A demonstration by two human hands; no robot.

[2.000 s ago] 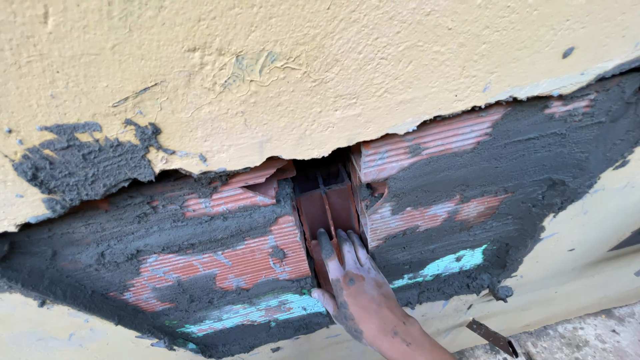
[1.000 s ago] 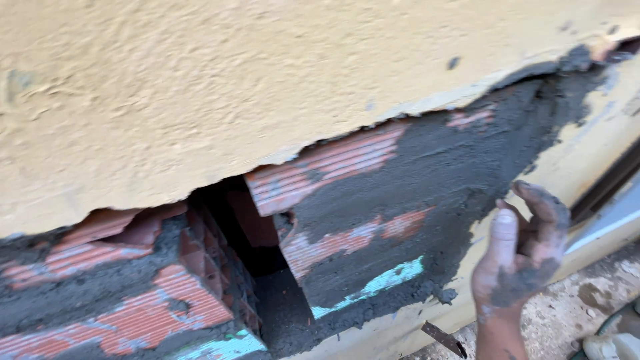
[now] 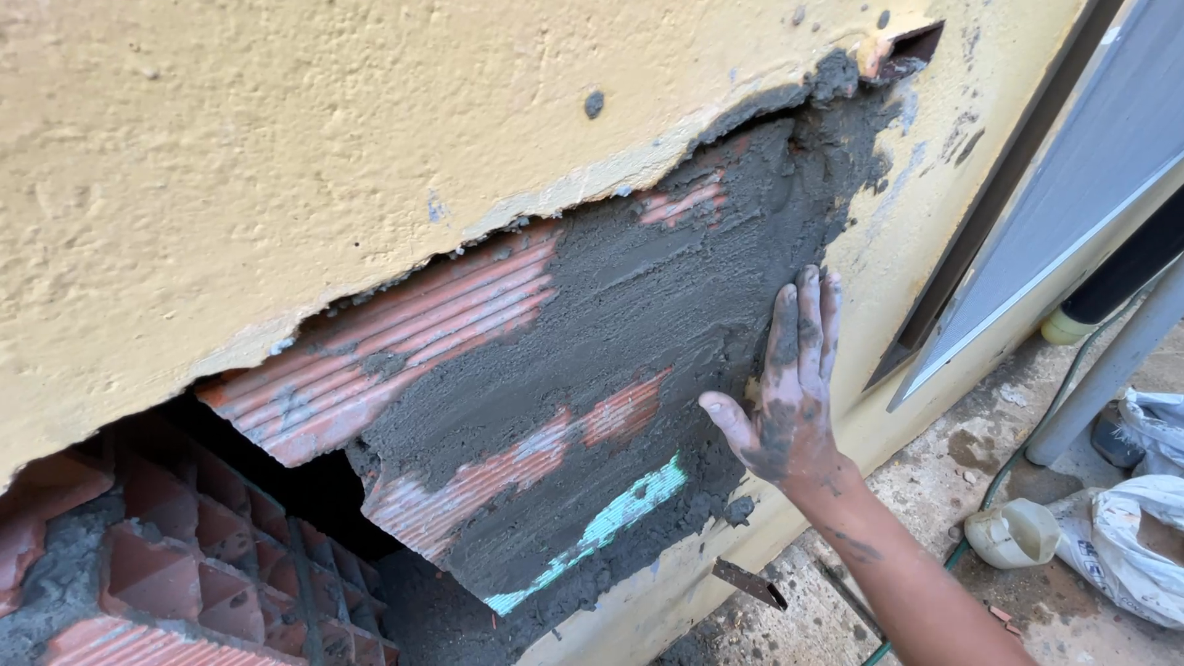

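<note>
My right hand point(image 3: 797, 388), smeared with grey mortar, rests its fingers at the right edge of the mortared patch, where it meets the yellow painted wall point(image 3: 277, 139). The thumb is spread apart and the hand holds nothing. Wet grey mortar point(image 3: 592, 319) covers much of the ribbed hollow clay bricks point(image 3: 407, 338), leaving red ribs and a turquoise strip point(image 3: 610, 523) showing. To the left is a dark gap point(image 3: 319, 495), beside the open cells of a broken hollow brick point(image 3: 231, 564). My left hand is not in view.
A metal strip point(image 3: 749, 585) juts out below the mortar. At right are a grey panel point(image 3: 1064, 194), a pipe point(image 3: 1110, 375), a green hose point(image 3: 994, 476), a plastic container point(image 3: 1013, 534) and white sacks point(image 3: 1133, 546) on the rough ground.
My right hand has left the reddish-brown piece in the gap, was raised off the wall, and now lies against the patch's right edge. The gap shows dark and open. The view has swung right.
</note>
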